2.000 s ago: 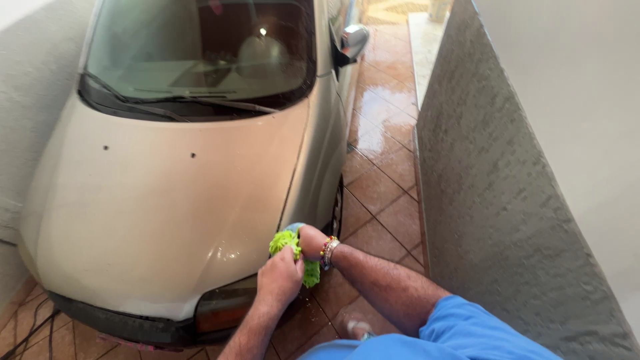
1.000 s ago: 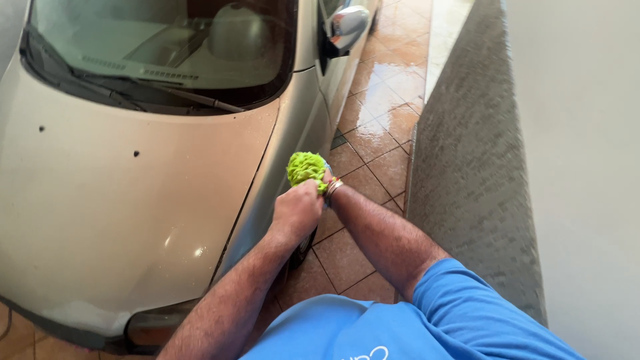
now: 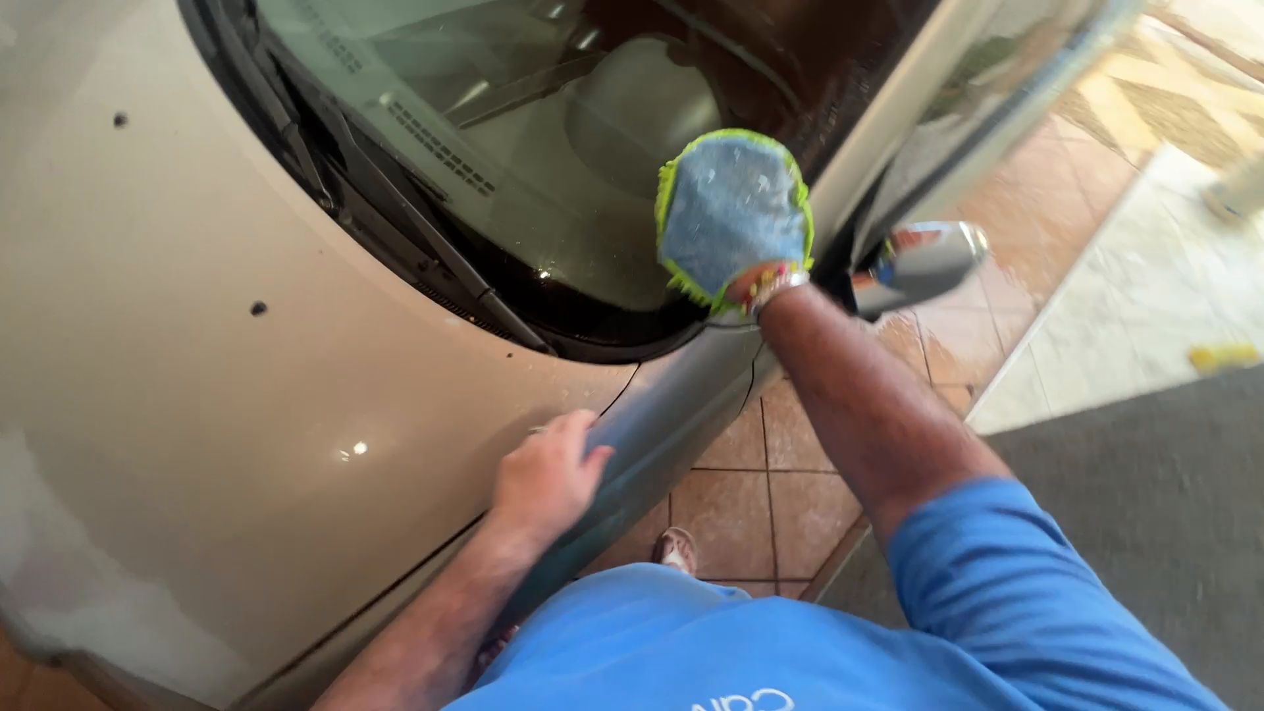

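Observation:
A blue wash mitt with a lime-green shaggy fringe (image 3: 736,212) covers my right hand (image 3: 738,222), whose fingers are hidden inside it. The mitt is over the lower corner of the car's windshield (image 3: 592,227), near the side pillar; whether it touches the glass I cannot tell. Beaded bracelets circle that wrist. My left hand (image 3: 553,469) is bare, its fingers resting at the edge of the car's hood (image 3: 326,415), beside the fender (image 3: 671,395). Nothing shows in its grasp.
Windshield wipers (image 3: 425,227) lie along the base of the glass. A side mirror (image 3: 918,267) juts out beyond my right forearm. Reddish floor tiles (image 3: 731,513) run beside the car, with a grey wall (image 3: 1116,513) at the right. Something yellow (image 3: 1223,356) sits on a pale ledge.
My hands were together by the fender; now they are apart. The mitted right hand has moved to the windshield, and the left hand is on the hood's edge. The view has moved closer to the windshield.

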